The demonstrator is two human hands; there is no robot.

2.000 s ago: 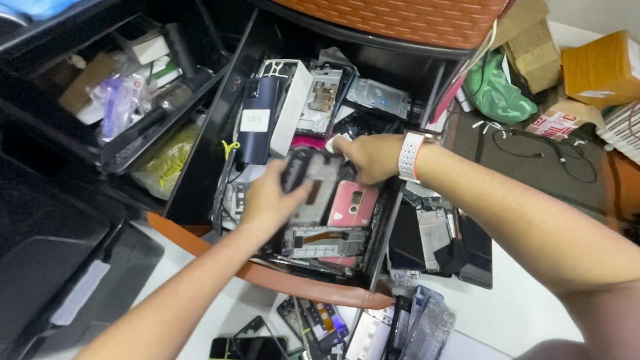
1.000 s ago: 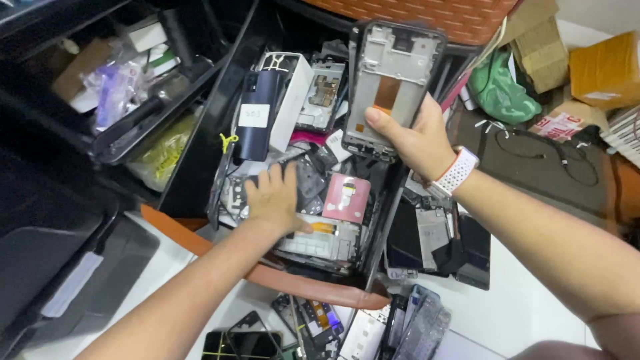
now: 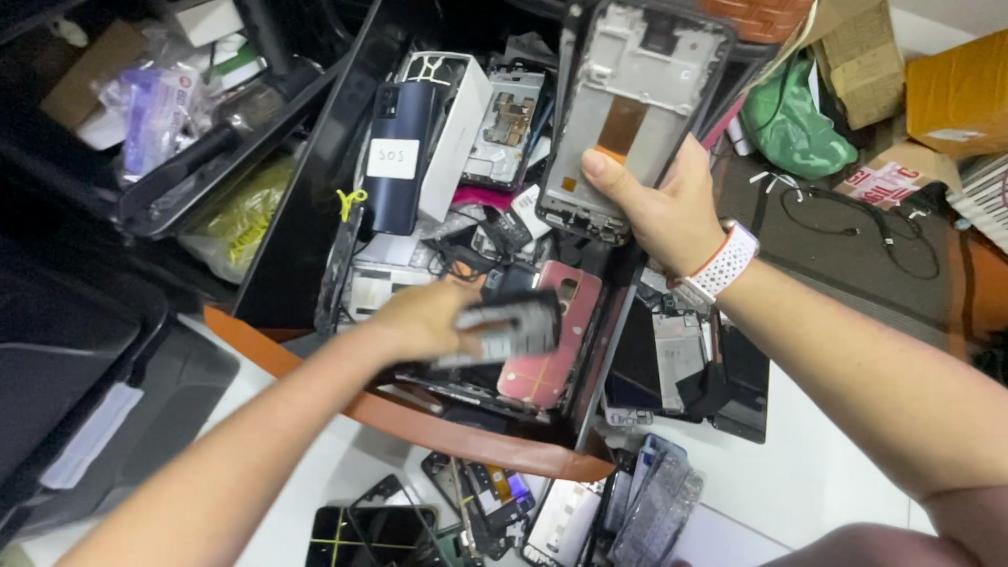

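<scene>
My right hand grips several stacked phone frames, the top one showing an orange-brown flex cable, above the right side of an open drawer. Inside the drawer, my left hand holds a blurred grey and black phone part over a pink phone back cover. A dark blue phone with a handwritten white label leans beside a white box. Behind them lies an opened phone with its circuit board. Loose cables and small parts are partly hidden by my left hand.
On the white floor below the drawer lie phone screens, frames and clear cases. More phone parts lie right of it. Another drawer with plastic bags is at left. A green bag, cardboard boxes and a black cable are at right.
My right hand brought a phone frame up out of the drawer and still holds it up. My left hand, spread over the drawer's parts a second ago, now holds a part. More of the pink cover shows.
</scene>
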